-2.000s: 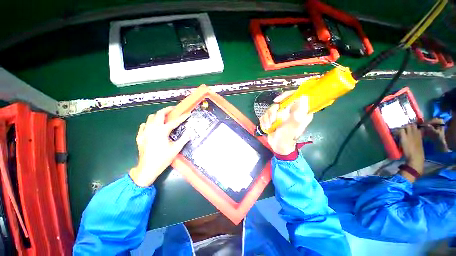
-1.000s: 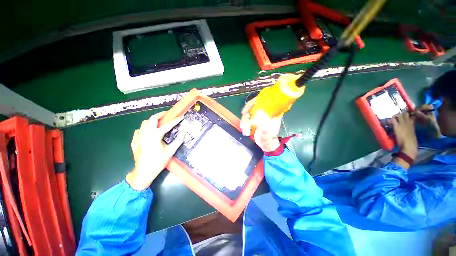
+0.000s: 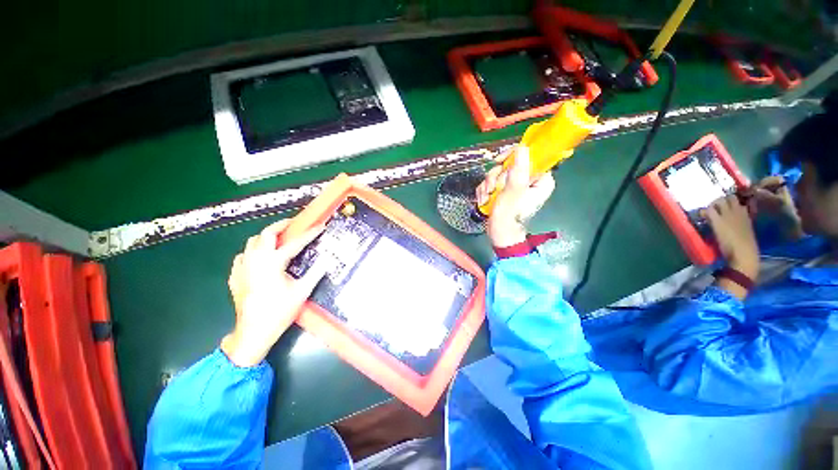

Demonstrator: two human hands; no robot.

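Observation:
An opened tablet (image 3: 397, 229) with a large glaring pale battery (image 3: 404, 296) lies tilted in a red-orange foam frame (image 3: 363, 360) on the green bench. My left hand (image 3: 266, 286) holds the frame's left side, with fingers over the mainboard (image 3: 342, 250). My right hand (image 3: 516, 204) is closed around a yellow-orange electric screwdriver (image 3: 557, 138). The screwdriver's front end is over the edge of a round speckled screw dish (image 3: 458, 200), right of the tablet's upper corner. Screws are too small to see.
Beyond the worn rail (image 3: 230, 211), the belt carries a white frame (image 3: 225, 119) and red frames (image 3: 476, 101) with tablets. Stacked red frames (image 3: 69, 340) stand at left. A black cord (image 3: 614, 204) hangs at right. Another person in blue (image 3: 717, 353) works on a framed tablet (image 3: 675, 209).
My right hand and the screwdriver have moved right from the tablet's edge to the dish, uncovering it. The framed tablet and my left hand appear slightly farther left.

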